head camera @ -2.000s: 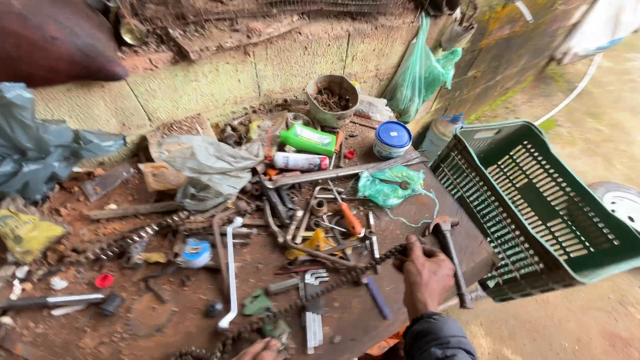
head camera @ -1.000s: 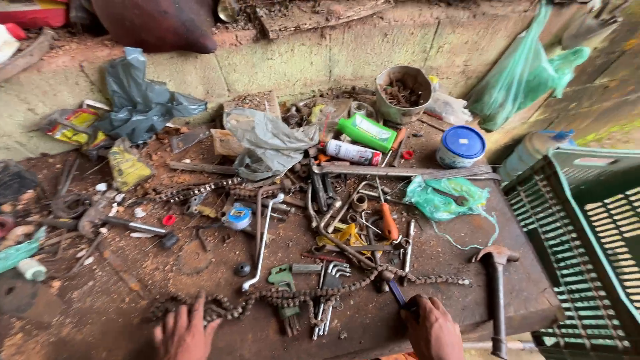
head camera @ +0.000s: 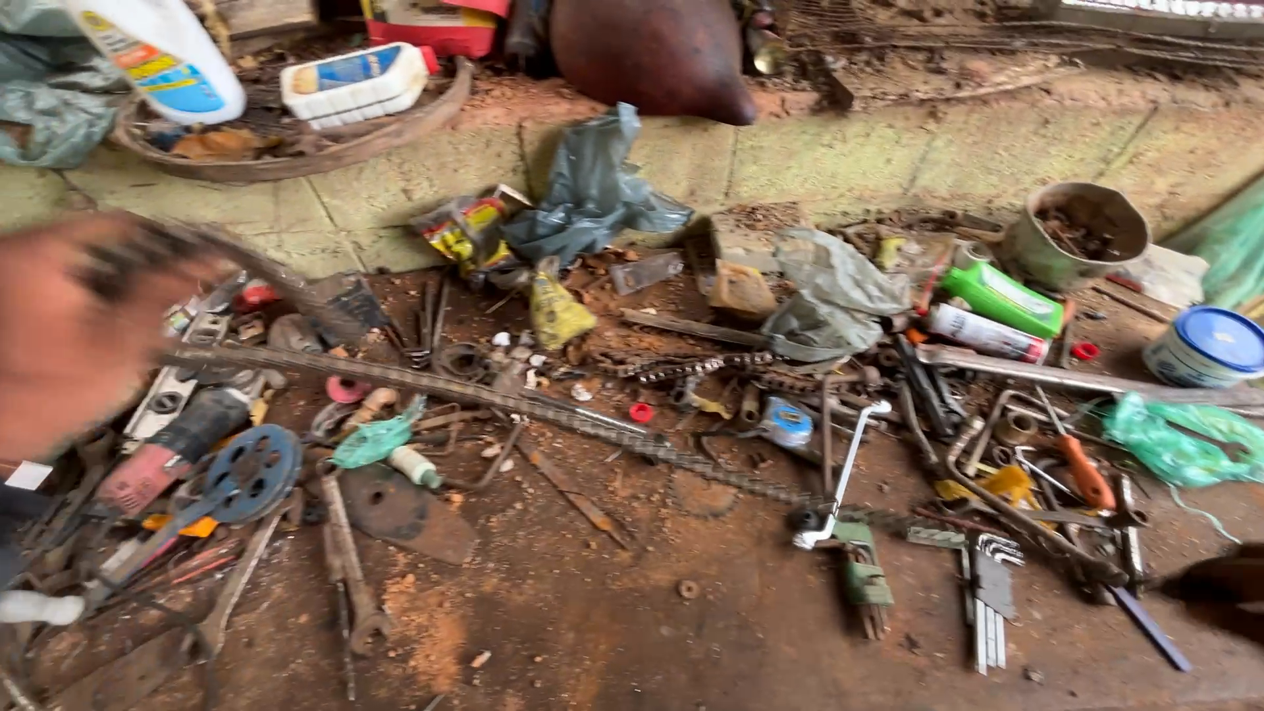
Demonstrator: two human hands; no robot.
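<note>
A rusty roller chain (head camera: 632, 434) stretches across the workbench, raised at its left end. My left hand (head camera: 99, 326), blurred, is shut on that end at the left edge. At the right edge my right hand (head camera: 1220, 583) shows only in part, dark and blurred, near the chain's other end and a flat blue bar (head camera: 1150, 629); its grip is unclear. Beneath and beside the chain lie a cranked ring spanner (head camera: 844, 479), a green hex key holder (head camera: 866, 578), a grey hex key set (head camera: 990, 602) and an orange-handled screwdriver (head camera: 1086, 472).
Spanners (head camera: 351, 563), an angle grinder (head camera: 178, 444) and a blue pulley wheel (head camera: 254, 474) crowd the left side. Plastic bags (head camera: 834, 296), a green bottle (head camera: 1002, 299), a blue-lidded tub (head camera: 1207, 346) and a bowl of scrap (head camera: 1076, 232) stand along the wall.
My left hand has moved left and lifted the chain's end, pulling the chain straighter. The chain lay loosely on the bench one second ago. The view has swung left.
</note>
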